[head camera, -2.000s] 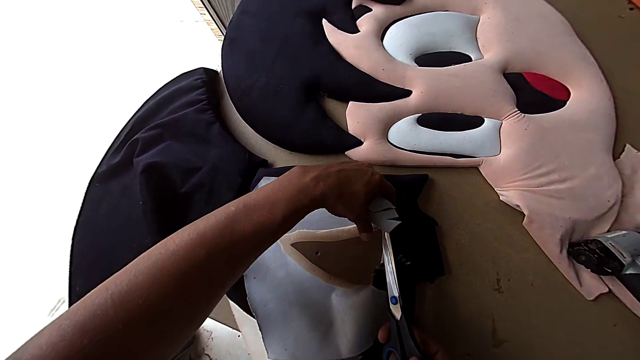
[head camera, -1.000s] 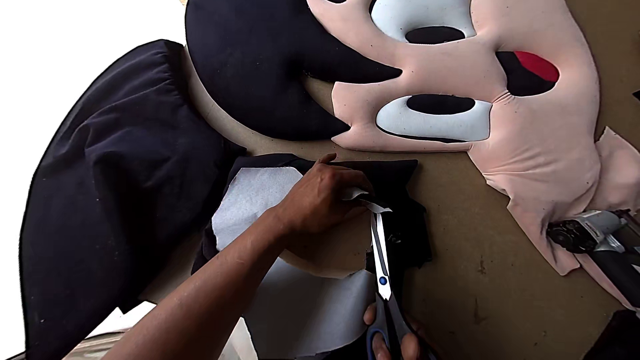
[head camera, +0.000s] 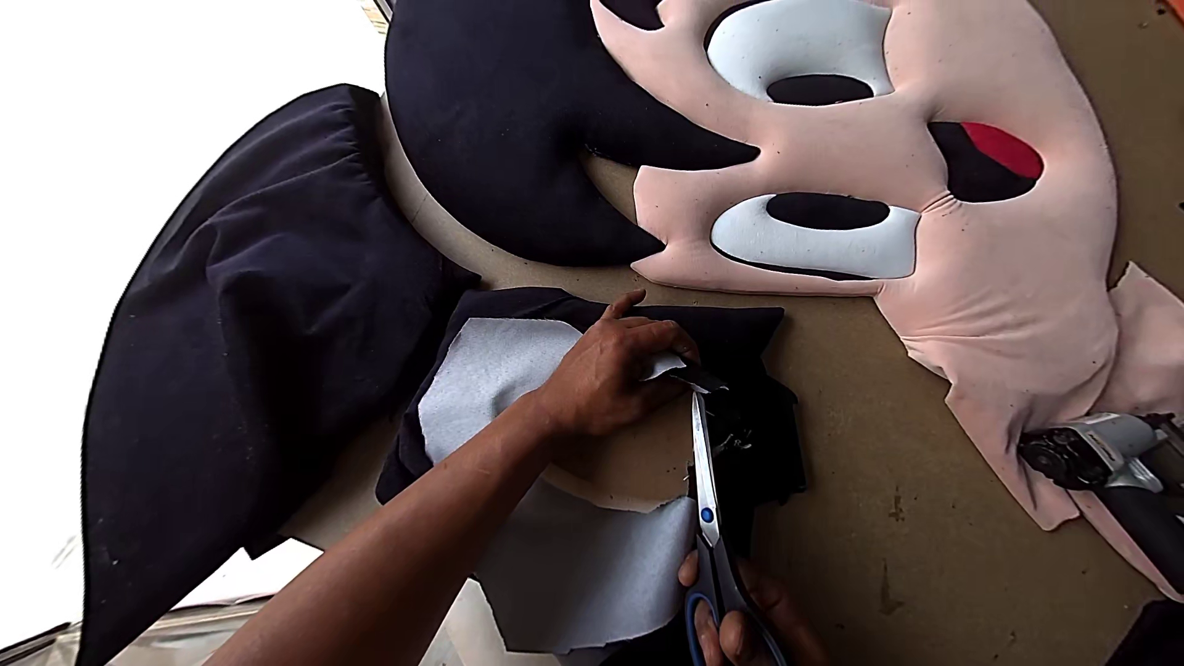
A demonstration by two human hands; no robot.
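Note:
My left hand [head camera: 615,370] pinches the edge of a fabric piece, pale grey on one face and black on the other, just above the tips of the scissors [head camera: 708,513]. My right hand [head camera: 740,624] is at the bottom, its fingers through the scissors' blue and grey handles. The blades point up at the fabric's edge and look almost closed. Pale grey fabric [head camera: 583,573] lies below my left forearm, with another pale part [head camera: 499,361] to its left. Black fabric [head camera: 754,444] is right of the blades. Brown board shows between the fabric parts.
Above lies a padded cartoon face [head camera: 1017,268] with black padded hair [head camera: 490,120]. A large dark padded piece [head camera: 268,305] fills the left. At right, a metal tool, seemingly a pneumatic stapler [head camera: 1091,449], rests on pink fabric. All lie on a brown board [head camera: 860,555].
The view has shifted somewhat. My left forearm has swung, and more of the pale fabric left of my hand shows than two seconds ago. Both hands keep their hold.

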